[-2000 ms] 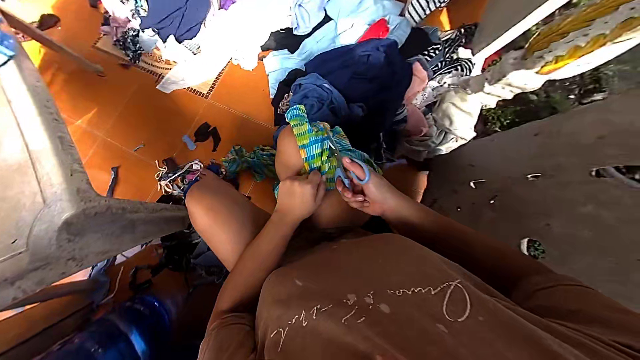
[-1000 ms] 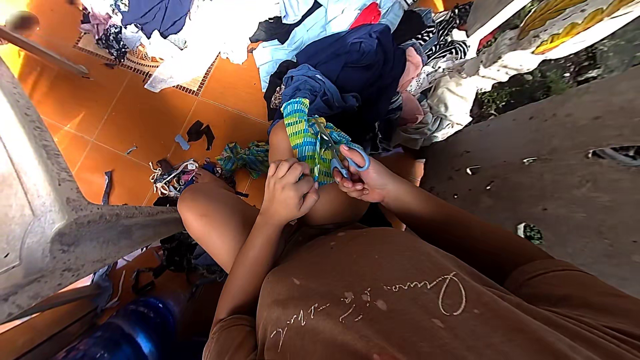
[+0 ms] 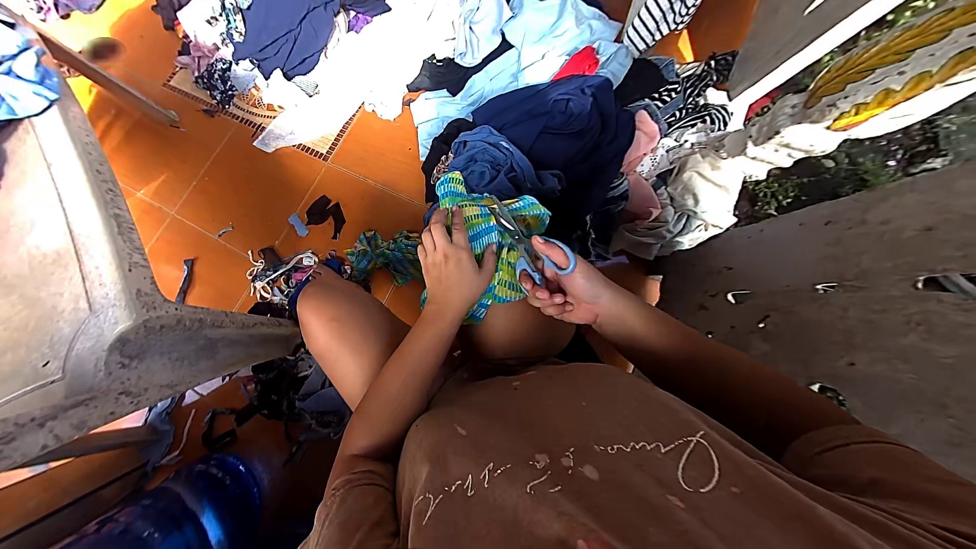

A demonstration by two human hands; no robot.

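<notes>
Blue-handled scissors are in my right hand, with fingers through the loops and the blades somewhat apart over the cloth. The blue, green and yellow patterned cloth lies spread over my knee. My left hand rests flat on it, left of the scissors, with the fingers spread. Whether fabric sits between the blades is hard to tell. Another crumpled piece of similar cloth lies beyond my other knee.
A heap of clothes, with a navy garment on it, rises beyond my knees. A worn plastic chair stands at the left. Scraps lie on the orange tiles. Concrete borders the right side, and a shiny blue object is at lower left.
My left hand has gone from bunched fingers gripping the cloth to lying flat on it. The cloth is spread wider over my knee. The scissors remain in my right hand.
</notes>
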